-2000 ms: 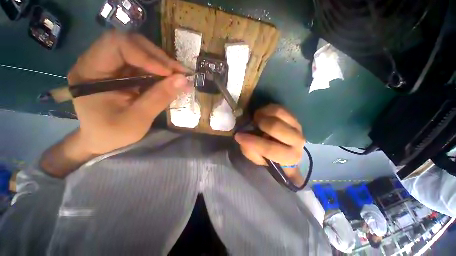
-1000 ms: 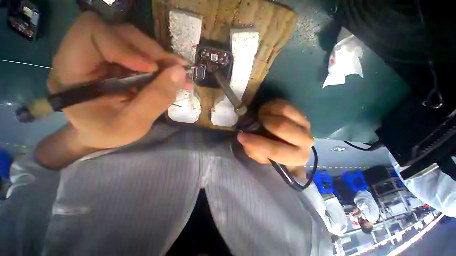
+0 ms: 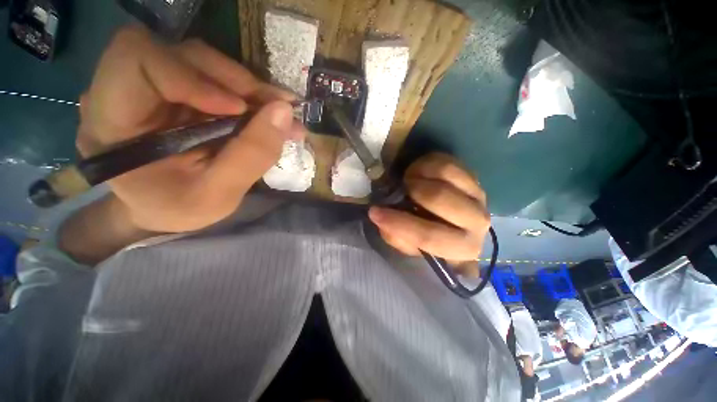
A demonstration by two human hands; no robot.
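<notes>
A small black circuit board module (image 3: 336, 98) sits on the tan wooden block (image 3: 424, 39) between two long white pads (image 3: 384, 86). My left hand (image 3: 185, 137) holds a dark stick (image 3: 149, 149) with a brass-coloured end like a pen; its thin tip points at the left side of the module. My right hand (image 3: 436, 208) grips the soldering iron (image 3: 360, 149) by its black handle, and the narrow tip reaches the middle of the module. Whether either tip touches it is too small to tell. The iron's cord loops below my right hand.
Black modules (image 3: 35, 30) lie at the upper left. A crumpled white tissue (image 3: 542, 90) lies right of the block. A large dark ringed object (image 3: 621, 47) and a black box (image 3: 660, 204) stand at the right. Blue stools (image 3: 557, 283) and people (image 3: 576, 322) are beyond the bench.
The view has shifted, so the block and the tissue sit differently in the picture. Both hands keep their holds, and both tips stay at the module with only slight movement.
</notes>
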